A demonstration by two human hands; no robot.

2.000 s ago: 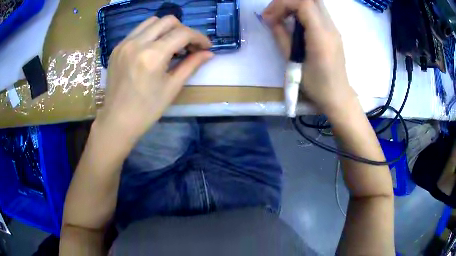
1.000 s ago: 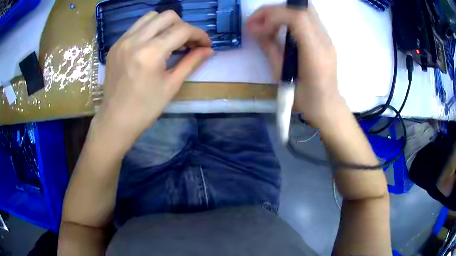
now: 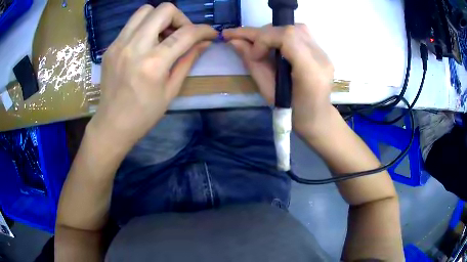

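The open power bank housing [image 3: 197, 14], dark with ribs and a blue rim, lies on the white sheet at the top and is cut off by the picture's top edge. My left hand [image 3: 148, 64] lies over its near side. A tiny blue-purple part [image 3: 220, 37] shows between the fingertips of both hands at the housing's near edge. My right hand [image 3: 297, 71] also holds the soldering iron [image 3: 283, 92] between its fingers, white wrapped cord end towards me. The iron's tip is out of view.
The black cord [image 3: 353, 176] loops over my right forearm. The black box [image 3: 435, 30] with a red light stands at upper right. A black pad [image 3: 25, 77] lies on the taped cardboard at left. Blue crates [image 3: 48, 179] are below the bench. A dark-clothed person's part shows at right.
My right hand has moved left, so its fingertips meet those of my left hand at the small part. The iron moved with it and stands more upright. The view has shifted slightly.
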